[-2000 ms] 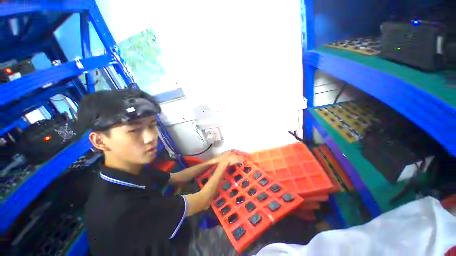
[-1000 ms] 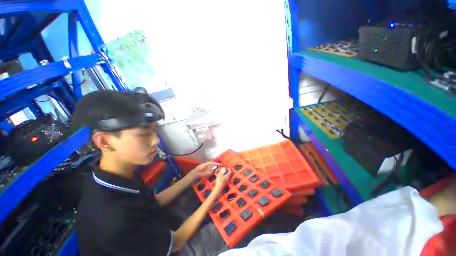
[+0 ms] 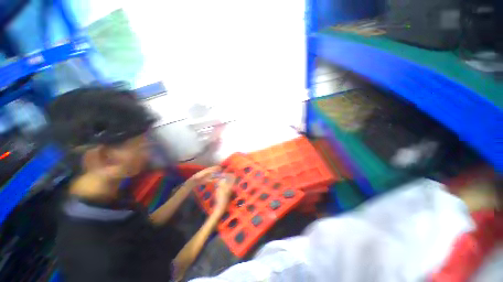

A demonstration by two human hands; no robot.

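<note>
A white sleeve [image 3: 375, 237] crosses the bottom right. Beyond it, at the right edge, blurred bare skin [image 3: 479, 195] seems to be my left wrist or hand; its fingers cannot be made out. Red-orange material [image 3: 463, 253], perhaps a tray, lies beside it, cut off by the edge. My right hand is out of the picture. Nearest in front, an orange compartment tray [image 3: 225, 240] with dark square bodies [image 3: 274, 204] in its pockets lies tilted before a second person, whose two hands meet over its far left part. What they hold is too blurred to tell.
The second person [image 3: 116, 237], in a dark polo shirt, is at the left, beside a blue rack [image 3: 49, 63]. Stacked orange trays [image 3: 295, 160] stand behind the filled tray. At the right, a blue rack [image 3: 408, 80] has green shelves with a black box and boards.
The view has swung and blurred, so the person, trays and right rack sit further left. My white sleeve covers more of the bottom. The second person's hands stay over the tray, head bent down.
</note>
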